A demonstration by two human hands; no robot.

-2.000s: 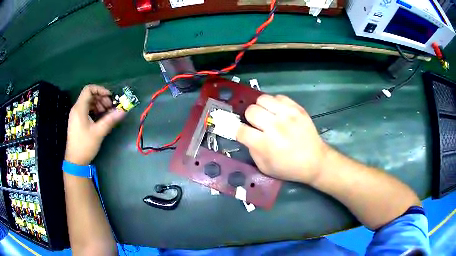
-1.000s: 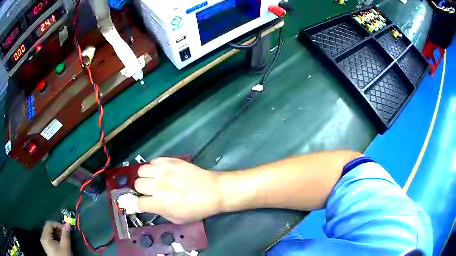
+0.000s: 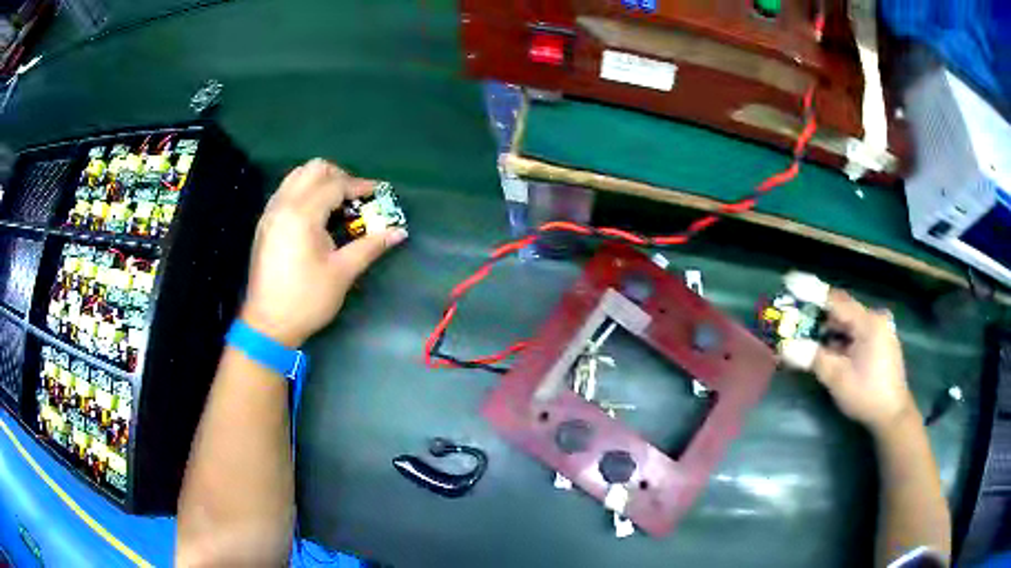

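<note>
My left hand [image 3: 305, 253], with a blue wrist strap [image 3: 264, 348], holds a small circuit board [image 3: 380, 212] between thumb and fingers, left of the fixture. My right hand [image 3: 859, 350], with white coverings on thumb and fingertip, holds another circuit board [image 3: 789, 317] just right of the fixture. The dark red test fixture [image 3: 532, 416] lies tilted on the green mat between my hands. Its rectangular opening holds no board, and small silvery contact pins [image 3: 590, 368] show inside it.
A black compartment tray [image 3: 183, 333] full of boards stands at left. A black earpiece-like item [image 3: 443, 472] lies left of the fixture. Red and black twisted wires [image 3: 488, 266] run up to the reddish-brown test box [image 3: 710, 67] on the shelf [image 3: 665, 144]. A white tester [image 3: 964, 166] is at right.
My right hand has moved off the fixture to the right with a board in its fingers, leaving the opening uncovered. My left hand still holds its board. The view has turned left.
</note>
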